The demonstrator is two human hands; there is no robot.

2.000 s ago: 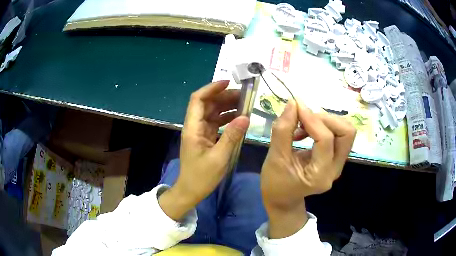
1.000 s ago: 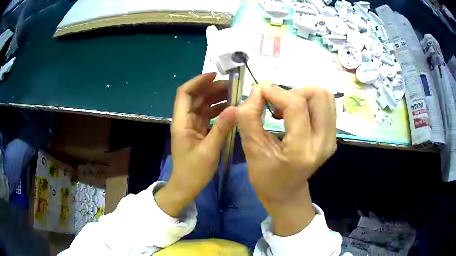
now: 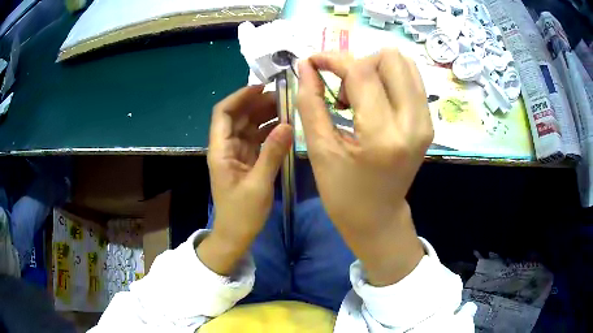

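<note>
A long, slim lamp housing [image 3: 288, 188] stands upright between my knees. A white plastic end cap [image 3: 265, 67] with a round dark hole sits at its top. My left hand [image 3: 246, 153] grips the housing just below the cap, thumb towards me. A thin dark wire [image 3: 331, 95] comes out of the hole and curves down to the right. My right hand [image 3: 364, 123] pinches the wire close to the hole with thumb and index finger. The wire's far end is partly hidden by my right hand.
Loose white plastic fittings [image 3: 442, 47] lie heaped on a yellow-green printed sheet [image 3: 513, 133], with newspaper rolls [image 3: 534, 97] at its right. A pale slab with a brown edge [image 3: 162, 31] lies on the dark green bench [image 3: 140, 97]. An open carton [image 3: 156, 224] stands below left.
My right hand has moved left and up, its fingertips now close to the cap's hole. The visible wire between fingers and hole is shorter. The view has shifted, with the bench higher in it.
</note>
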